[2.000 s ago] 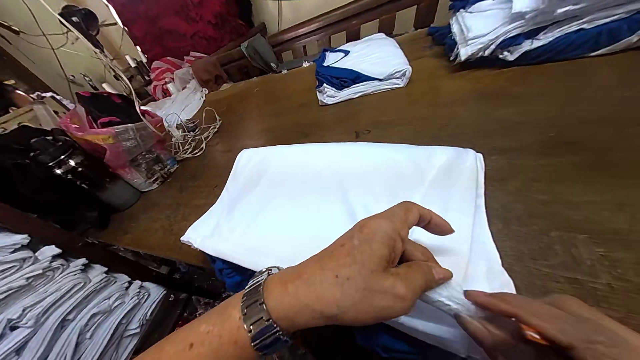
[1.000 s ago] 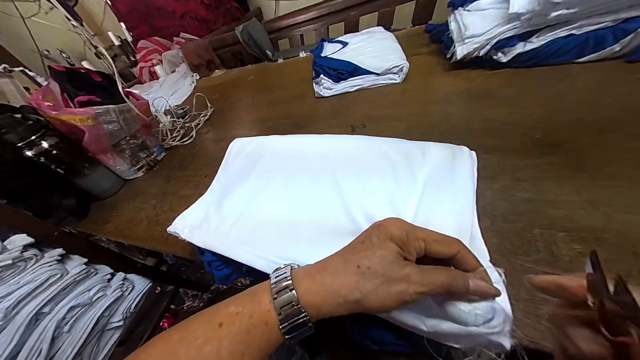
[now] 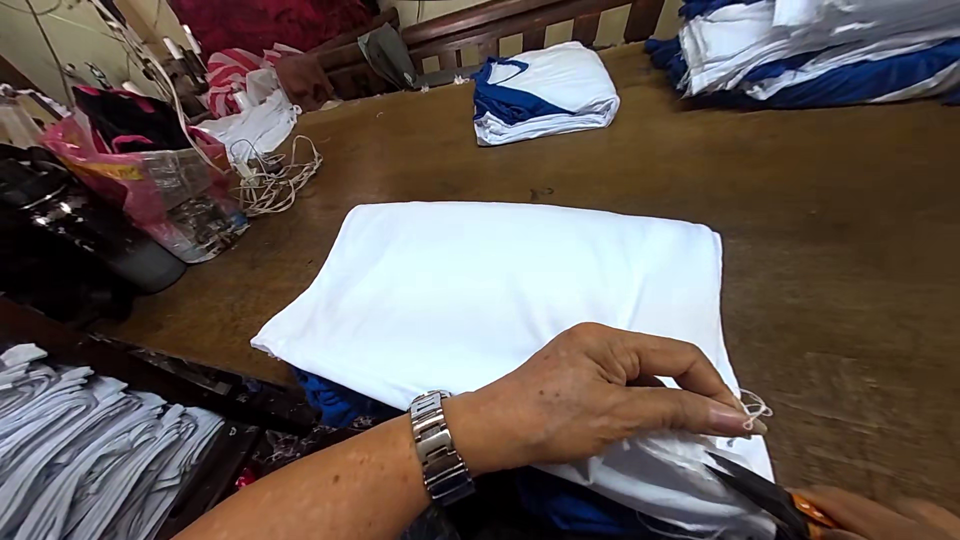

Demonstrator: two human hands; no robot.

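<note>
A white garment [image 3: 495, 285] with blue parts lies folded on the wooden table, its near edge hanging over the front. My left hand [image 3: 600, 397], with a metal watch on the wrist, pinches a loop of white thread [image 3: 756, 409] between thumb and forefinger at the garment's right corner. My right hand [image 3: 862, 514], partly cut off at the lower right, holds thread snips or small scissors [image 3: 757, 487] with dark blades and an orange handle. The blade tips lie at the gathered white cloth just below my left fingers.
A folded white and blue shirt [image 3: 555, 86] lies at the back, a stack of similar garments [image 3: 825, 56] at the back right. At left stand a black flask [image 3: 97, 225] and a pink plastic bag [image 3: 150, 172] beside a coiled white cord [image 3: 281, 180]. Stacked pale cloth [image 3: 97, 450] is at lower left.
The snips have come in from the right to the cloth's corner since one second ago. Thread now shows at my left fingertips, which have lifted a little off the bunched cloth.
</note>
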